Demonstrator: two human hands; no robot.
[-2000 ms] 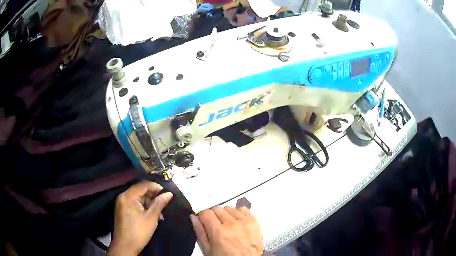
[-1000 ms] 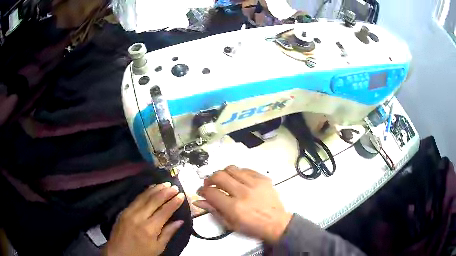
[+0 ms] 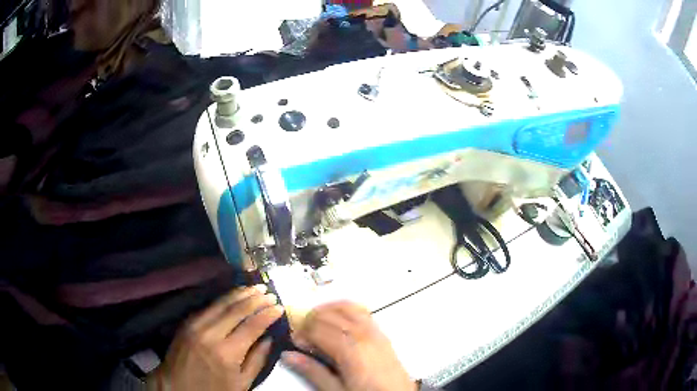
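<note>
A black fabric panel (image 3: 269,353) lies at the left end of the white sewing machine (image 3: 397,145), by the presser foot and needle area (image 3: 264,276). My left hand (image 3: 222,336) lies on the fabric just in front of the needle area, its fingers pressing it down. My right hand (image 3: 348,344) is at the panel's right edge, thumb and fingers pinching the cloth edge. The needle tip is hidden by the fingers and blur.
Black scissors (image 3: 480,248) lie under the machine arm, near dark strips (image 3: 380,221). A thin metal tool (image 3: 577,229) rests by a round holder at right. Dark cloth with maroon stripes (image 3: 115,206) is heaped left; more cloth (image 3: 634,305) hangs at right.
My right hand has moved down and left from beside the needle area to the fabric's edge. My left hand stays on the cloth. The black loop by the right hand no longer shows.
</note>
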